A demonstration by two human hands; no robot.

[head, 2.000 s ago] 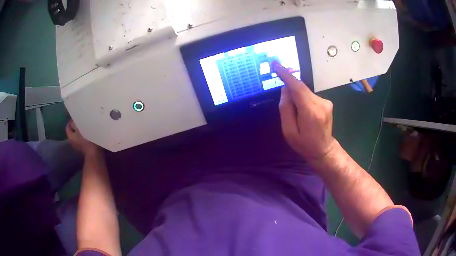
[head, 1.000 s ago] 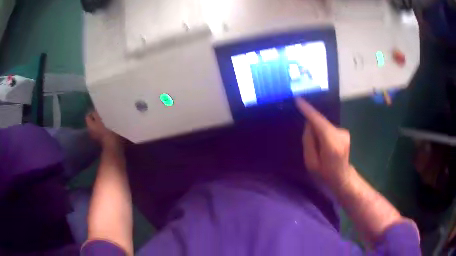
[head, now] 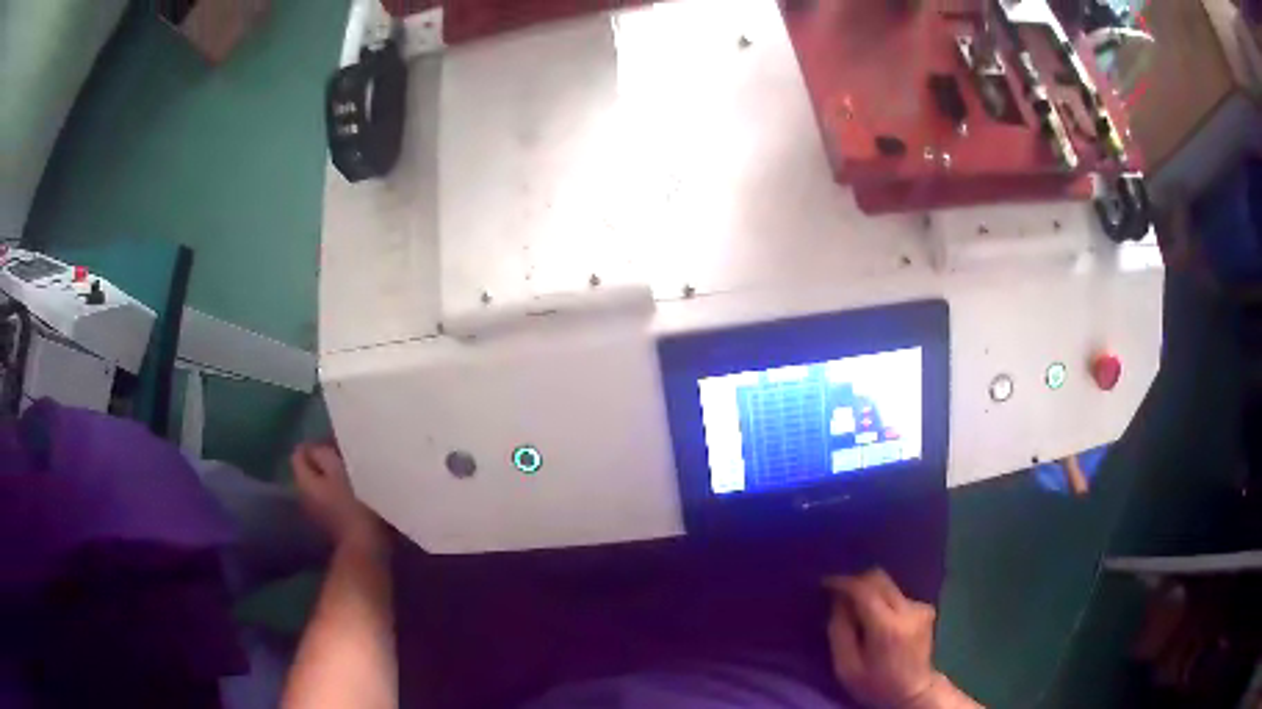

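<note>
The touch screen (head: 810, 423) is lit in the machine's white front panel (head: 595, 402) and shows a white page with a blue grid. My right hand (head: 886, 640) is below the screen, touching nothing on it, fingers partly curled and empty. My left hand (head: 330, 488) is at the panel's lower left corner, partly hidden by the edge; whether it grips anything cannot be seen. A green-lit button (head: 526, 460) and a plain button (head: 461, 464) sit left of the screen. Another green-lit button (head: 1056, 375) and the red emergency stop button (head: 1107, 371) sit to its right.
A red fixture (head: 886, 125) with small black and metal parts stands on the machine bed at the upper right. A black cable carrier (head: 367, 111) is at the bed's left. A person in purple workwear (head: 111, 554) is at the left. A blue tool bin (head: 1059, 475) shows below the panel's right end.
My right hand has left the screen and drawn back below it, its index finger less extended. The view has shifted, so the panel sits lower and the bed and red fixture now show.
</note>
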